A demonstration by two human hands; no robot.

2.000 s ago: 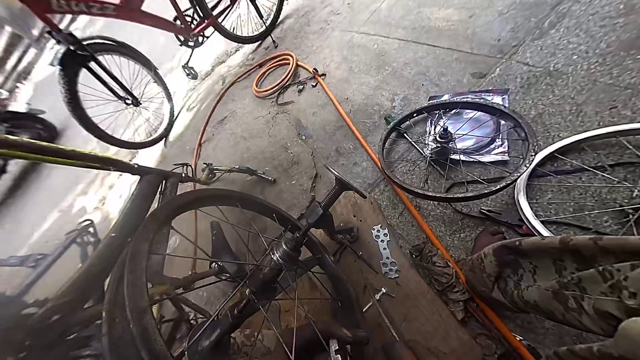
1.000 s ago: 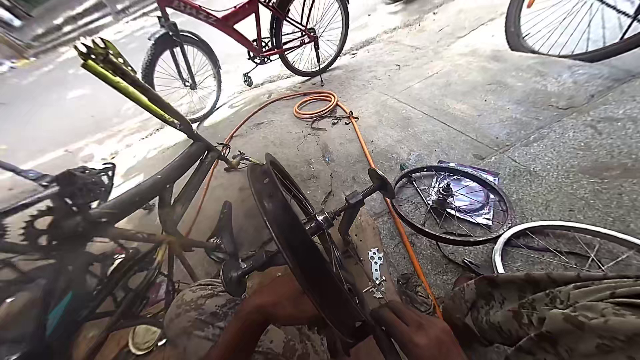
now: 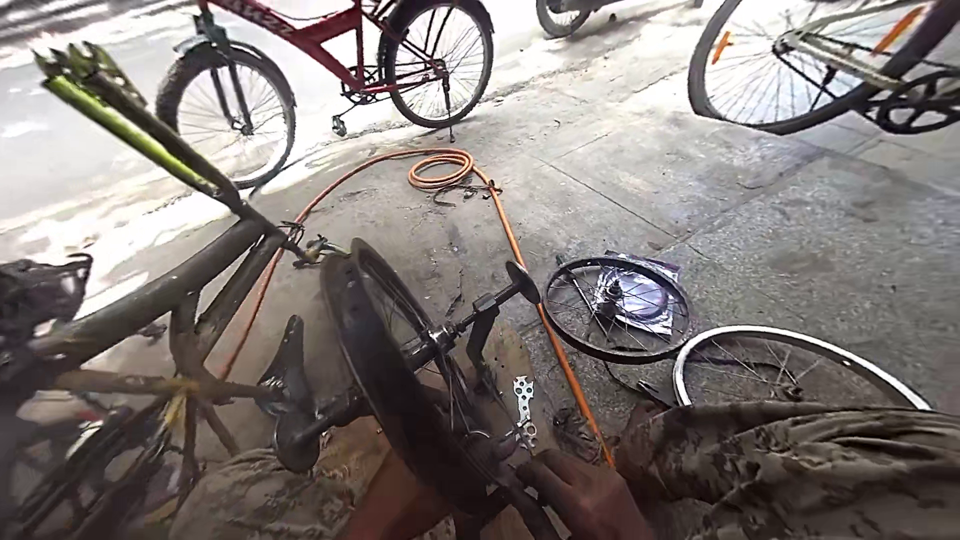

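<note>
A bicycle wheel rim (image 3: 397, 390) stands upright in a metal stand with a round-ended shaft (image 3: 484, 304) across its hub. My right hand (image 3: 581, 491) is at the lower right of the rim, fingers curled near its edge; whether it grips a small tool there cannot be told. My left forearm (image 3: 390, 495) reaches in behind the rim from below, and most of the left hand is hidden by the rim and spokes. A flat multi-hole spanner (image 3: 524, 401) lies on the board just beyond my right hand.
An orange hose (image 3: 559, 345) runs along the right of the stand. Farther right lie a dark spoked wheel (image 3: 551, 322) over a plastic packet and a silver rim (image 3: 810, 335). A bicycle frame (image 3: 172, 277) occupies the left. A red bicycle (image 3: 322, 45) and another bicycle (image 3: 795, 112) stand beyond.
Two seconds ago the wheel lay more face-on to the view; now it appears much more edge-on. My forearm and right hand have come into sight around it. The view has shifted considerably.
</note>
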